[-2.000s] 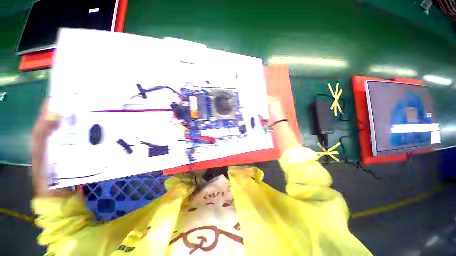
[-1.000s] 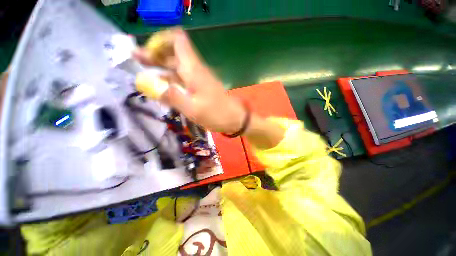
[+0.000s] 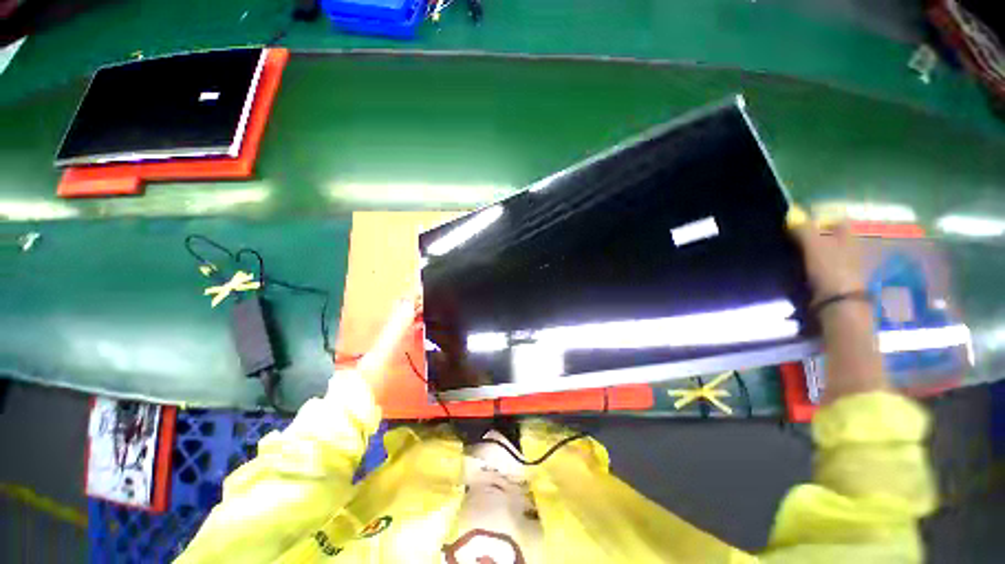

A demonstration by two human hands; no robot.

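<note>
An all-in-one PC (image 3: 606, 264) is tilted with its black glossy screen side towards me, above a red-orange pad (image 3: 380, 264). Its screen is dark, with a small white label. My right hand (image 3: 832, 264) grips its right edge; a dark band is on the wrist. My left hand (image 3: 395, 342) is at its lower left edge, partly blurred; whether the fingers grip it I cannot tell. The back with the mainboard is hidden.
A black power adapter (image 3: 252, 334) with a cable lies left, under yellow tape (image 3: 231, 289). Another dark screen (image 3: 165, 105) lies on a pad at upper left. A lit screen (image 3: 920, 303) is at right, partly covered. A blue pallet (image 3: 209, 452) is below, a blue bin (image 3: 377, 13) at the back.
The PC has turned over from its open white back to its black screen side and moved right. My right hand has moved from the board area to the right edge. The left adapter is now uncovered.
</note>
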